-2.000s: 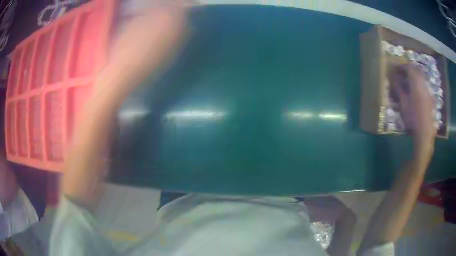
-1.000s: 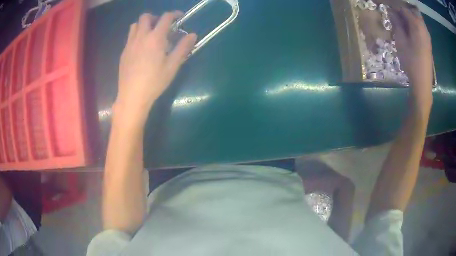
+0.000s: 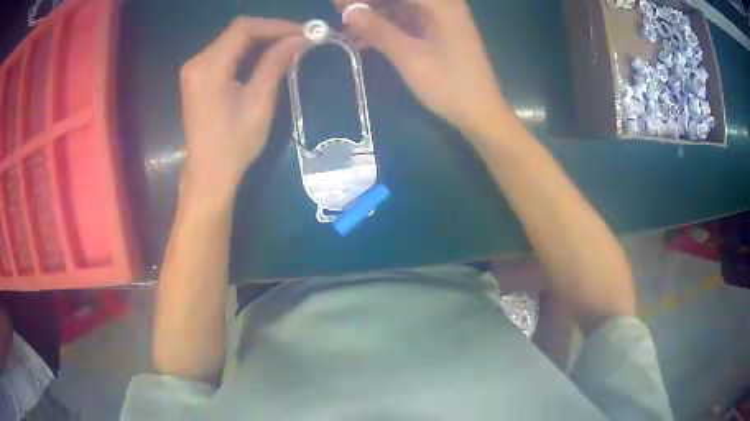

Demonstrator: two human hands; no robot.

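Note:
A silver looped frame hangs lengthwise above the green bench, its curved end at the top. A shiny round plate sits at its lower end, with a blue strip sticking out at an angle. A small white-clear fitting is at the frame's curved end. My left hand pinches the frame at that end, beside the fitting. My right hand is at the other side of the curved end, fingers closed on a small white fitting; its fingertips are partly cut off by the top edge.
An open cardboard box of loose white-clear fittings stands at the right. A red-orange compartment crate stands at the left. A shiny crinkled bundle is below the bench. Part of another person's sleeve shows at the lower left.
My right hand has left the box and moved left to the frame's curved end. The frame has turned and come nearer, so its plate and blue strip now show.

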